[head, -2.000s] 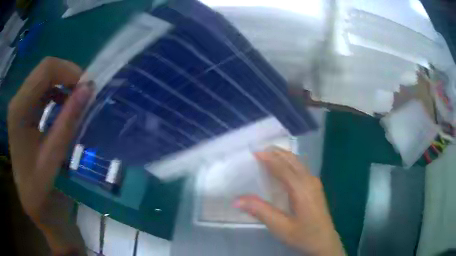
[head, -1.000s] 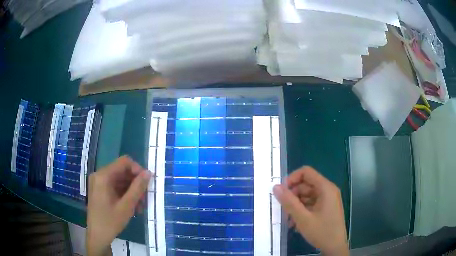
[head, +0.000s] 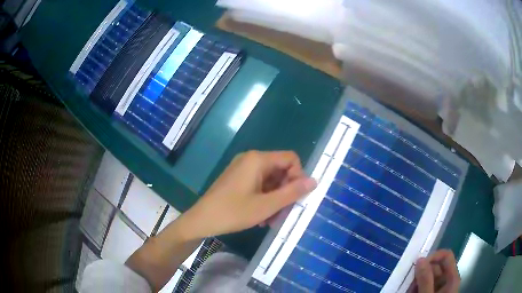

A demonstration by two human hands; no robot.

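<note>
A dark blue solar cell array (head: pixel 366 200) with thin silver cross lines and a white strip down each long side lies flat on a grey translucent sheet (head: pixel 350 96), whose border shows around it. My left hand (head: pixel 260 191) is at the array's left edge, thumb and forefinger pinched at the white strip. My right hand (head: pixel 438 273) is at the lower right, partly cut off by the picture's bottom edge, its fingertips at the right white strip. The array's lower end is out of the picture.
Overlapping cell array piles (head: pixel 197 86) lie at upper left on the dark green bench (head: pixel 297 120), beside a pale glare patch. White film stacks (head: pixel 412 63) stand at the back right on brown cardboard (head: pixel 280 40). White rectangles (head: pixel 143 200) lie low at left beside the bench.
The blue array, earlier raised and curved in my hands, now lies flat on the grey sheet. Since one second ago the view has turned left and tilted; my hands remain at the array's two sides.
</note>
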